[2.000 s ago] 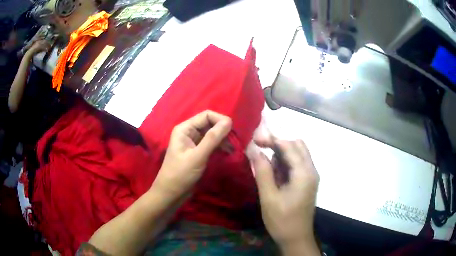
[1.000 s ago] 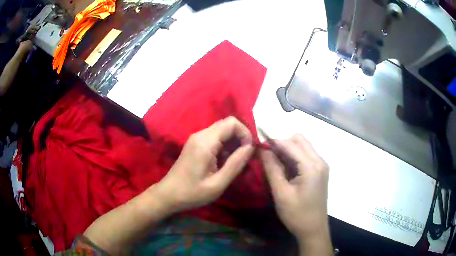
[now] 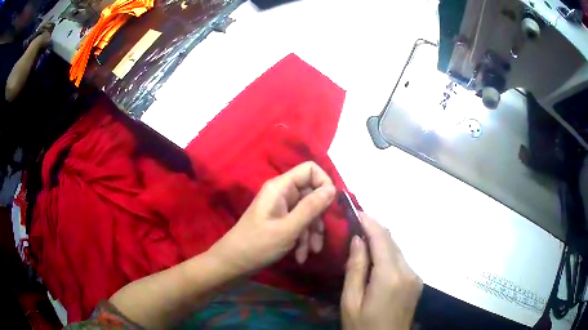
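Note:
A bright red cloth panel (image 3: 284,103) lies on the white table with its angled end pointing away from me. My left hand (image 3: 284,209) is over the panel's near part, thumb and forefinger pinched together; whether cloth or thread is between them cannot be told. My right hand (image 3: 380,277) is at the panel's right edge, closed around thread snips (image 3: 351,205), whose thin silver blade points up and left toward my left fingertips. A short pale thread (image 3: 281,126) lies on the panel.
A crumpled red garment pile (image 3: 109,206) lies at left. The sewing machine head (image 3: 516,58) stands at upper right over the grey machine bed (image 3: 464,155). Orange strips (image 3: 106,32) and plastic wrap lie at upper left. Another person's arm (image 3: 26,64) shows at far left. Black cables (image 3: 567,277) hang at right.
The cloth's raised corner now lies flat. Both hands have come down and apart slightly since one second ago, and the snips' blade now shows clearly. The view has shifted a little.

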